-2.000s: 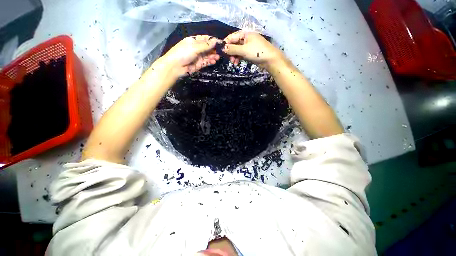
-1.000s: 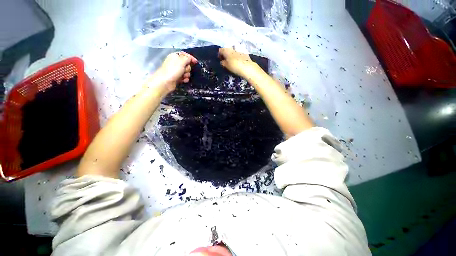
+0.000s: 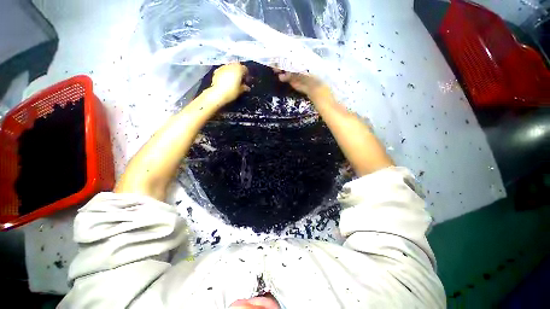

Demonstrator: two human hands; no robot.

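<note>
A heap of small black parts [image 3: 271, 175] lies in front of me inside an opened clear plastic bag [image 3: 241, 45]. The bag's glossy edge crosses the heap. My left hand [image 3: 231, 81] is at the far part of the heap, its fingers curled over the black parts; whether it holds any cannot be told. My right hand [image 3: 301, 83] is to its right at the heap's far side, blurred, fingers pointing left; its fingertips are hard to make out against the black. The two hands are apart.
A red perforated basket [image 3: 101, 145] filled with black parts stands on the left. Another red basket [image 3: 482, 57] is on the dark bench at the upper right. Black scraps [image 3: 208, 237] litter the white table [image 3: 449, 151]. A second dark mass lies under clear plastic beyond the heap.
Two seconds ago the hands met over a small black piece; they then parted. Since one second ago, my left hand has moved right and my right hand slightly right.
</note>
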